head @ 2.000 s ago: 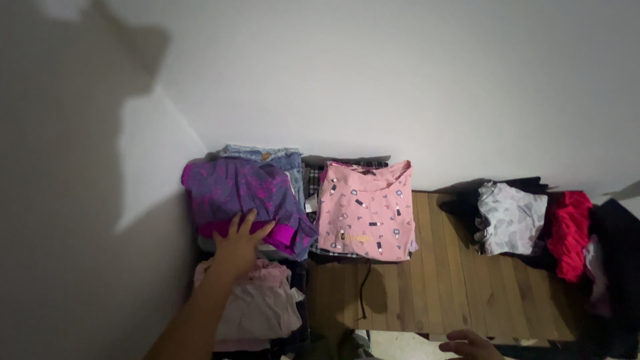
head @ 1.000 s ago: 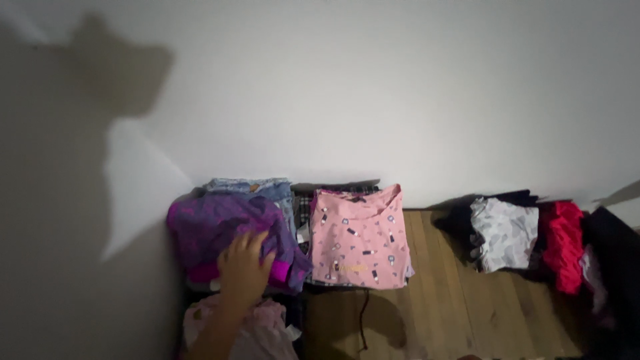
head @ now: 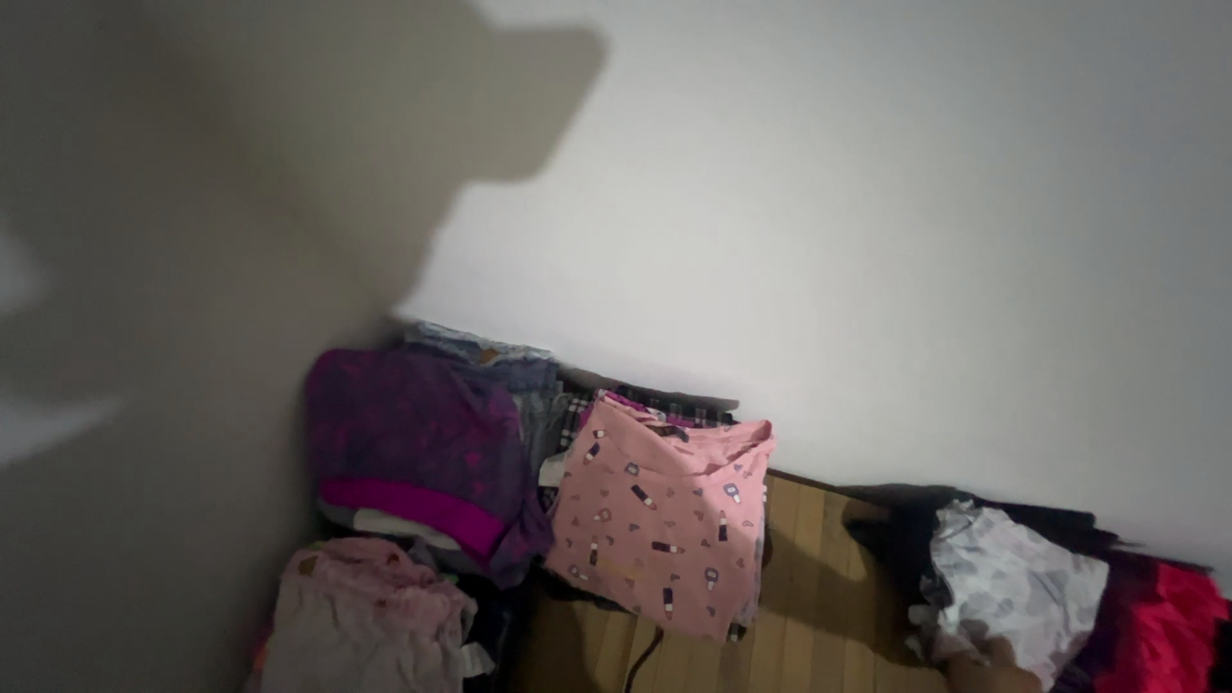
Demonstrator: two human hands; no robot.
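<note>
My right hand (head: 991, 670) shows only in part at the bottom edge, its fingers against the lower part of a white-and-grey patterned garment (head: 1025, 587); whether they grip the cloth cannot be told. My left hand is out of view. A pink printed top (head: 664, 520) lies folded on a stack near the middle. To its left, a purple garment with a magenta band (head: 414, 433) rests over folded denim (head: 486, 361). Below that is a pale pink garment (head: 366, 616) on another pile.
Behind the clothes rises a pale wall (head: 818, 241) with a large shadow on its left. The stacks stand on a wooden slatted surface (head: 808, 558). A red garment (head: 1165, 626) and dark clothes (head: 890, 534) lie at the right. A dark cord (head: 643, 659) hangs below the pink top.
My left hand, on the purple garment in both earlier frames, has left the view. My right hand is now at the white-and-grey garment. The view has tilted and shifted.
</note>
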